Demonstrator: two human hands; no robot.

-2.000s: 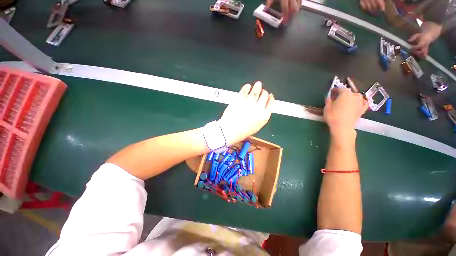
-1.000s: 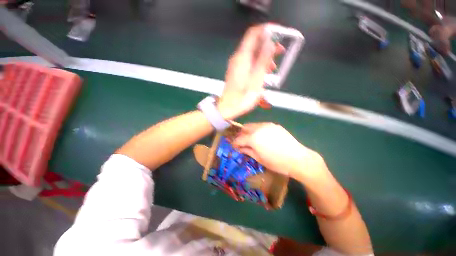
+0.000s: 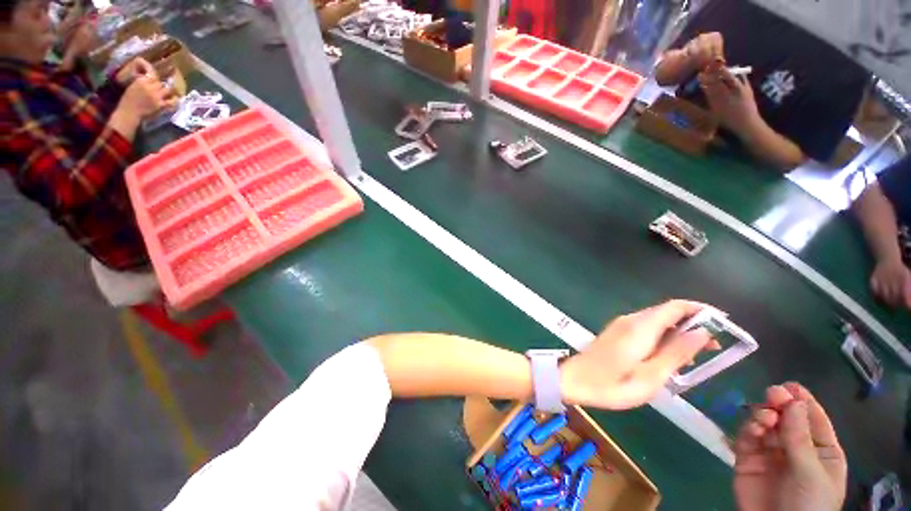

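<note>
My left hand (image 3: 639,359) holds a white rectangular device housing (image 3: 734,357) with a large window opening, above the belt and rail. My right hand (image 3: 791,449) is to its lower right with thumb and fingers pinched on a thin dark wire (image 3: 751,406). A blurred blue shape, perhaps a cylindrical cell, shows beside the wire. An open cardboard box (image 3: 621,473) sits below my left wrist, holding several blue cells (image 3: 540,467) with thin red and dark leads.
A red-pink slotted tray (image 3: 240,200) lies at left, another (image 3: 559,78) at the far side. A pale rail (image 3: 469,256) crosses the green surface, with a white post (image 3: 318,90). Loose housings (image 3: 679,233) lie on the belt. Other workers sit at left and far right.
The view has swung left and up. My right hand has left the box and is now near the housing, pinching a wire. My left hand still holds the housing.
</note>
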